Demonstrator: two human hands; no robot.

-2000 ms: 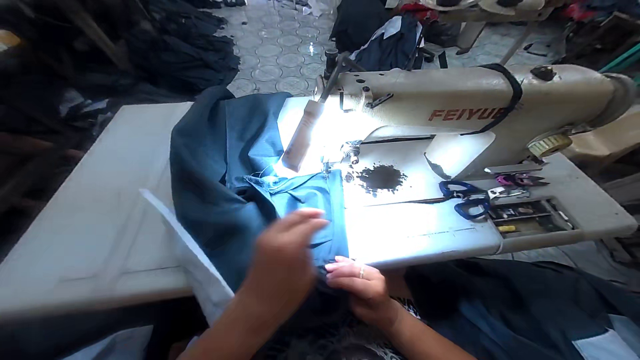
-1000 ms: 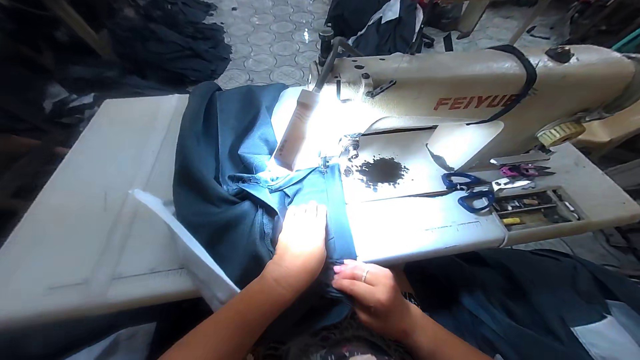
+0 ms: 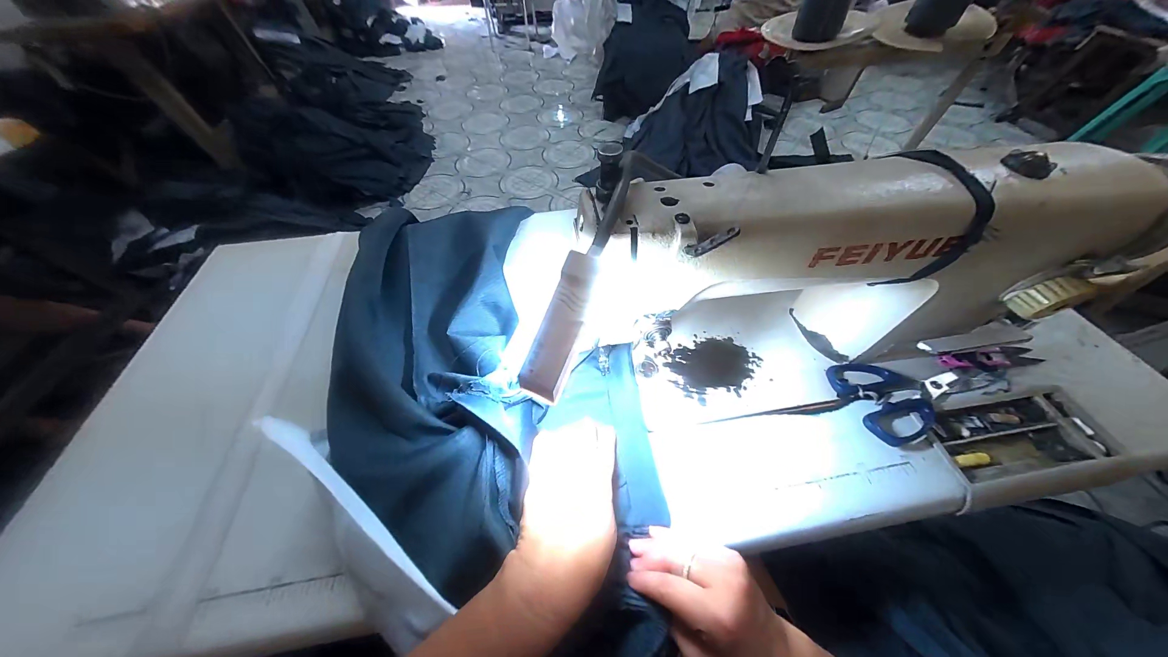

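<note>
A dark blue-green garment lies over the bed of a Feiyue sewing machine, with its folded edge strip running under the presser foot. My left hand presses flat on the cloth just in front of the foot, overexposed by the lamp. At the table's front edge my right hand, with a ring on one finger, pinches the strip between thumb and fingers. A lamp hangs left of the needle area. White lining cloth sticks out at the garment's left.
Blue-handled scissors and pink-handled snips lie right of the machine bed, beside a recessed tray of small parts. A dark stain marks the bed. Dark cloth piles lie on the tiled floor, and more dark fabric hangs at the front right.
My left hand, blurred and raised over the cloth two seconds ago, came down onto it and now lies a little nearer the presser foot. My right hand keeps its pinch at the table edge.
</note>
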